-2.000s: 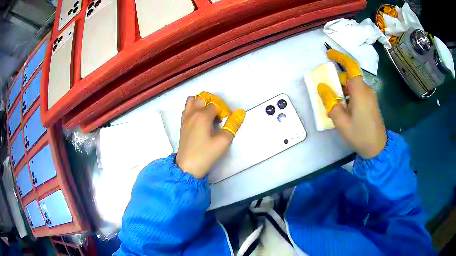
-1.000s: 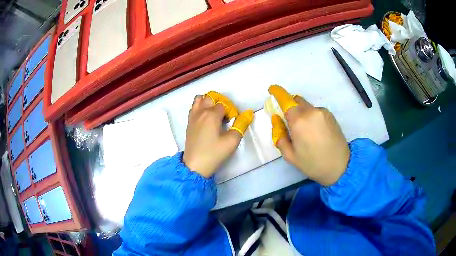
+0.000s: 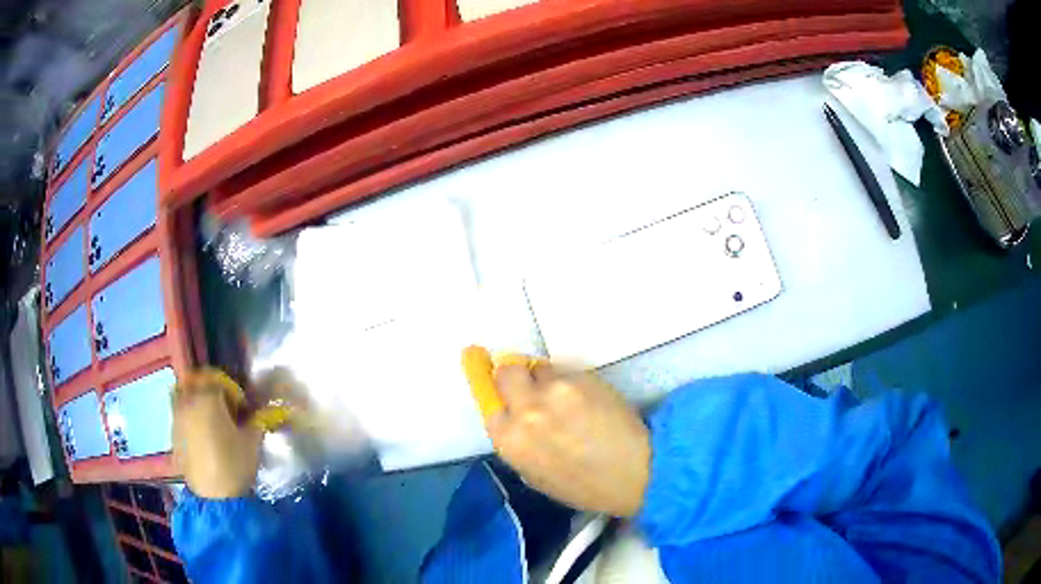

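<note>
A whitish phone back cover (image 3: 656,280) lies flat on the pale mat (image 3: 845,291), its lens circles at the right end. My right hand (image 3: 565,434), with yellow-orange finger cots, is below its left end, over the lower edge of the white wipes (image 3: 382,274). Whether it holds anything is not clear against the white. My left hand (image 3: 223,434) is blurred at the lower left, beside the left tray and clear plastic; its grip cannot be told. The cream pad cannot be made out.
Stacked red foam trays (image 3: 548,86) with pale pieces stand behind the mat. A red tray (image 3: 174,331) with bluish pieces is at left, beside clear plastic (image 3: 245,253). A black stick (image 3: 862,171), crumpled wipe (image 3: 885,108) and metal tin (image 3: 991,171) are at right.
My left hand has left the phone cover and moved far left. My right hand has moved off the cover to its lower left. The cover is uncovered and appears further right.
</note>
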